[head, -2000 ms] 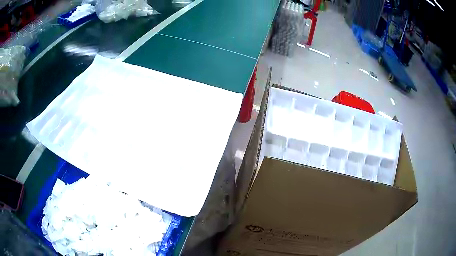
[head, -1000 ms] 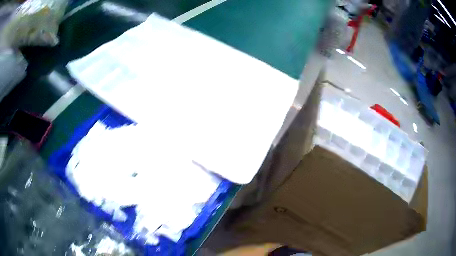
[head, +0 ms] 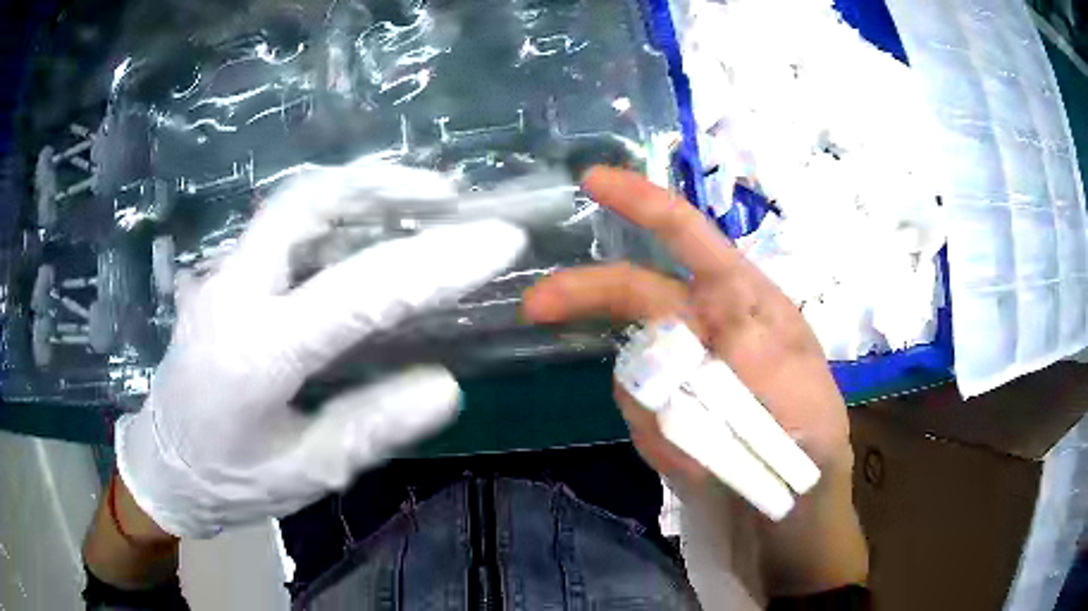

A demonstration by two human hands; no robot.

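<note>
My left hand [head: 286, 346] wears a loose white glove over the clear blister tray [head: 227, 107], its fingers spread. A blurred pale, translucent streak [head: 513, 199] lies between its fingertips and my right hand; I cannot tell what it is or whether it is gripped. My bare right hand [head: 740, 322] has its index finger and another finger stretched leftward. It holds two slim white pieces [head: 740, 448] side by side across the palm, their ridged ends together near the fingers. Slim rod parts [head: 74, 313] with white end blocks lie in the tray's left pockets.
A blue bin [head: 889, 372] with a heap of small white pieces [head: 823, 179] is right of the tray. A white cell sheet [head: 1008, 179] overlaps its right side. A brown carton [head: 943, 501] is below the bench edge at right. My lap is below the tray.
The view has swung left and down, from the bin and carton to the blister tray. Both hands now show; the bin and sheet appear farther right.
</note>
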